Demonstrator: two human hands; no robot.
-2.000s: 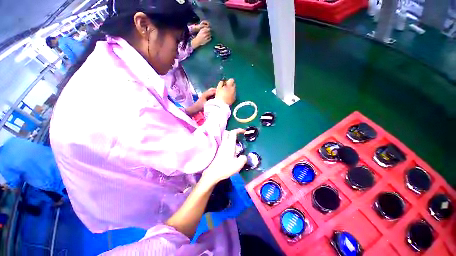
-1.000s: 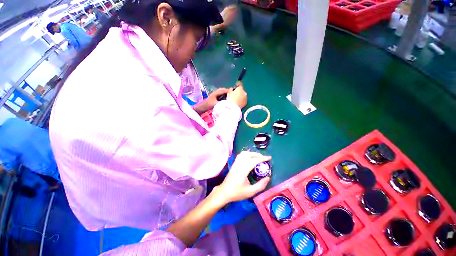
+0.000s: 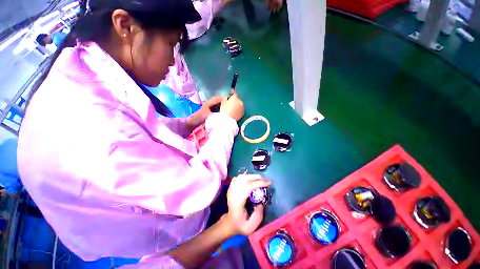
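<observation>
My left hand (image 3: 245, 204) reaches in from the bottom, pink sleeve at the wrist. Its fingers and thumb grip a small round watch-like unit (image 3: 259, 196) by the rim, face up, with white and violet marks. It is just beyond the near left corner of the red compartment tray (image 3: 302, 206). The tray's pockets hold blue-faced units (image 3: 323, 227) and dark-faced units (image 3: 393, 240); one dark disc overlaps a neighbour. Two black units with pale strips, a nearer one (image 3: 260, 159) and a farther one (image 3: 282, 142), lie on the bench. My right hand is not in view.
A person in a pink smock sits at the left, holding a slim dark pen-like tool (image 3: 234, 83). A pale yellow tape roll (image 3: 255, 129) lies on the green bench (image 3: 347, 131). A white upright (image 3: 308, 63) stands beyond. More units (image 3: 231, 46) lie farther up.
My left hand was low among the units by the tray; it then gripped one and now holds it with the face showing. The view has shifted. The neighbour's pen-like tool now shows upright.
</observation>
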